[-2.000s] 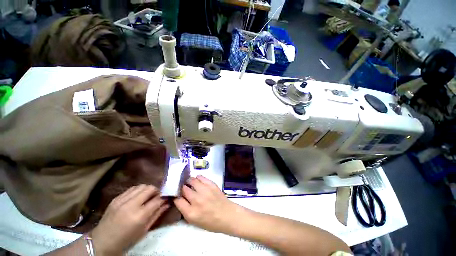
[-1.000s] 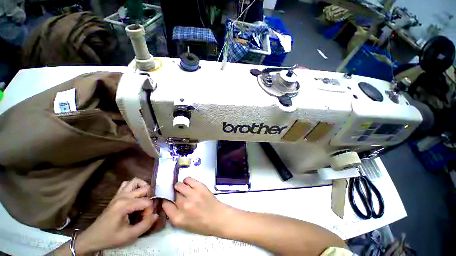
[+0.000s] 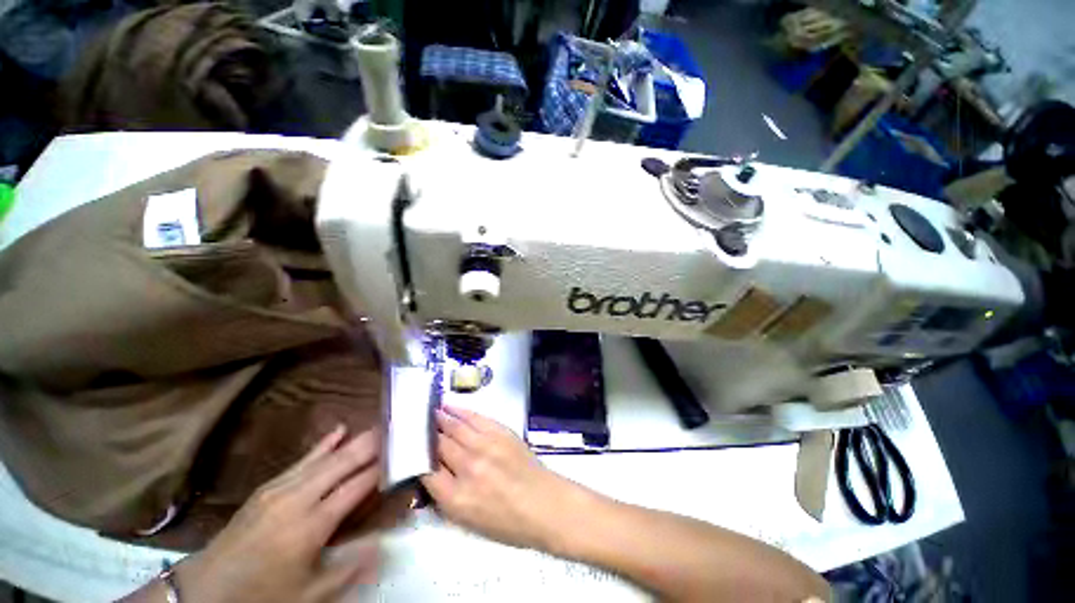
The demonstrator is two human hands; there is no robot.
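Brown garment (image 3: 153,342) lies heaped left of the needle, with a white care label (image 3: 172,219) on it and darker brown lining (image 3: 309,406) near my hands. A white strip (image 3: 410,424) runs from under the lit presser foot (image 3: 432,351) toward me. My left hand (image 3: 289,518) lies on the dark brown cloth left of the strip, fingers extended and slightly blurred. My right hand (image 3: 477,471) is at the strip's right edge, fingertips pressed on the cloth edge; the grip is partly hidden.
The white brother sewing machine (image 3: 531,265) spans the table. A smartphone (image 3: 566,389) and a black slim tool (image 3: 672,383) lie under its arm. Black-handled scissors (image 3: 875,475) and a beige card piece (image 3: 813,474) lie right. Brown cloth (image 3: 165,71) is piled behind, near blue bins (image 3: 660,100).
The left hand has opened from its pinch and flattened onto the cloth. The white strip reaches slightly further toward me. The view has shifted, so the machine appears further right than one second ago.
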